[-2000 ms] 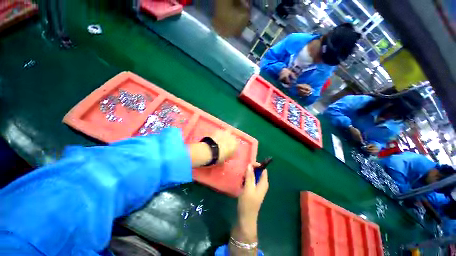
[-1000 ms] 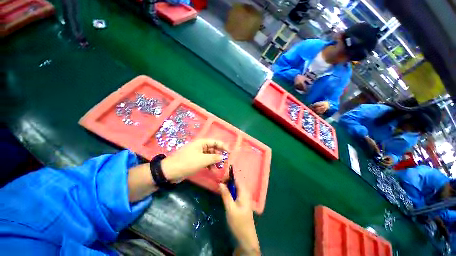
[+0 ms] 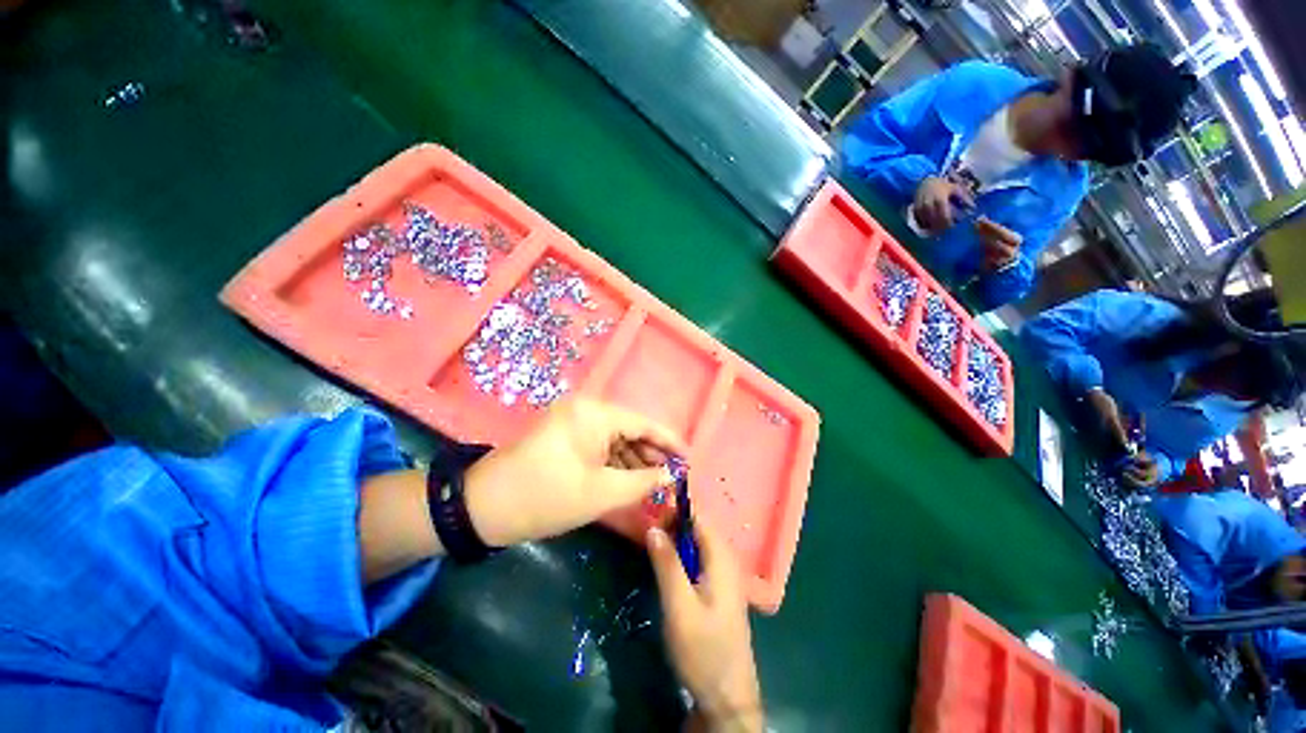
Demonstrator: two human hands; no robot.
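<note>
My left hand (image 3: 580,473), with a black band at the wrist, pinches a small silvery part (image 3: 670,473) above the front edge of the orange-red compartment tray (image 3: 365,344). My right hand (image 3: 705,609) holds dark-blue-handled cutting pliers (image 3: 689,541), their dark jaws up against the part at my left fingertips. Whether the jaws are closed cannot be told. Silvery parts (image 3: 530,337) lie loose in the second pocket, and more lie in the first pocket. The two right pockets hold at most a few tiny bits.
Thin silvery scraps (image 3: 609,630) lie on the green surface (image 3: 573,158) by the tray's front edge. A second orange-red tray (image 3: 1003,680) is at lower right. Across the bench is a tray (image 3: 888,337) with parts, a white strip (image 3: 1050,455) and people in blue smocks (image 3: 953,122).
My left hand has come back from the tray's right pockets with a part. The pliers have moved up against that part. The camera view has shifted.
</note>
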